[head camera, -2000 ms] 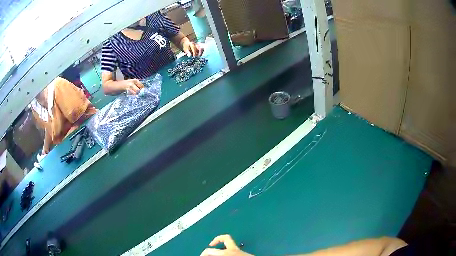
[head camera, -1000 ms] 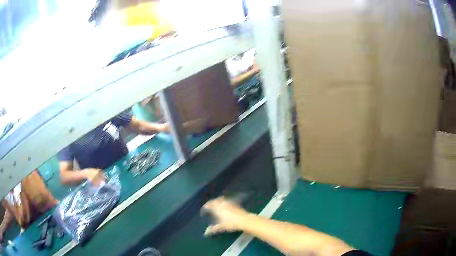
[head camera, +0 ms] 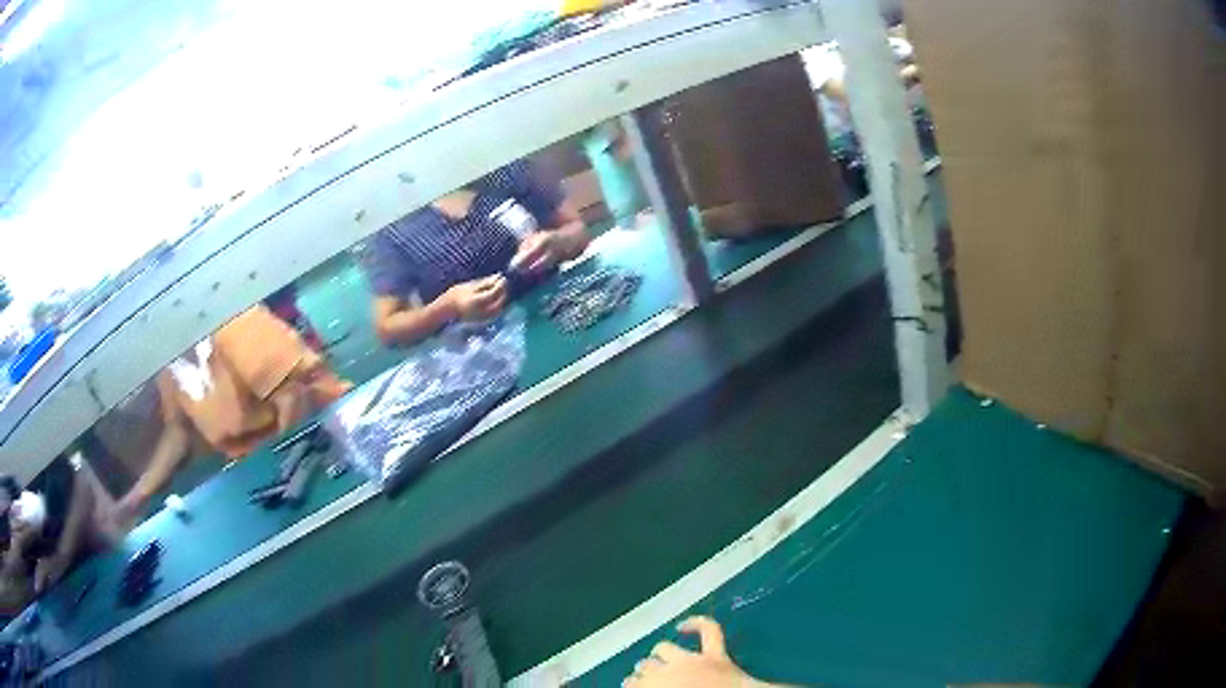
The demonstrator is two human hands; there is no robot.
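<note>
A grey fan unit (head camera: 464, 638) lies on the dark green conveyor belt (head camera: 645, 470) at the bottom centre. Its round, spoked ring head points up the picture and its handle runs down to the bottom edge, with small parts visible along it. My right hand (head camera: 692, 659) is at the bottom edge, to the right of the unit and apart from it, over the near bench beside the pale belt rail (head camera: 773, 531). It is partly cut off. Its fingers are apart and no object shows in it. My left hand is out of the picture.
A tall cardboard panel (head camera: 1062, 215) stands on the right of the near green bench (head camera: 968, 565). A pale post (head camera: 898, 229) and beam frame the belt. Across it, people sit by a clear plastic bag (head camera: 437, 403), a glinting parts pile (head camera: 592, 298) and dark handle shells (head camera: 299, 470).
My right hand has drawn back from above the belt to the near bench. The view has shifted, and more of the fan unit shows. The person opposite now has both hands together.
</note>
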